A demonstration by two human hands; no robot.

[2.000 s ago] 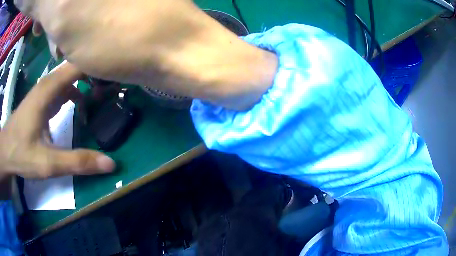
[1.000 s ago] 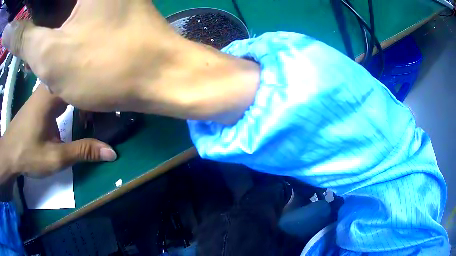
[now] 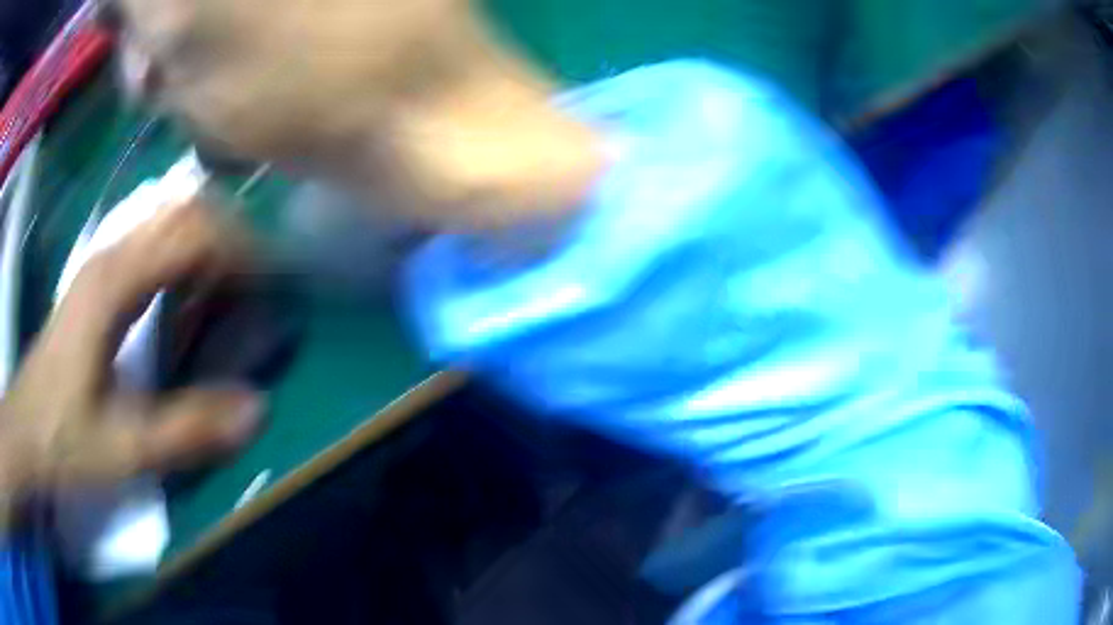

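The whole view is blurred by motion. A dark device housing point(image 3: 250, 330) lies on the green bench at the left. My left hand point(image 3: 110, 354) is beside it, fingers and thumb apart on either side; whether they touch it is unclear. My right hand point(image 3: 317, 92) is above and beyond the housing, cut off by the top edge. Its fingers are mostly out of view and I cannot tell what it holds. White paper point(image 3: 132, 537) lies under and beside my left hand.
The bench's brown edge point(image 3: 330, 458) runs diagonally below the housing. A small pale bit point(image 3: 253, 488) lies near it. Red point(image 3: 55, 92) and white tray edges are at the far left. A blue stool point(image 3: 934, 165) stands at the right. My right sleeve covers much of the middle.
The view has shifted and blurred. My right hand has moved a little up in the picture, and the round tray behind it is no longer distinct. My left hand stays around the housing.
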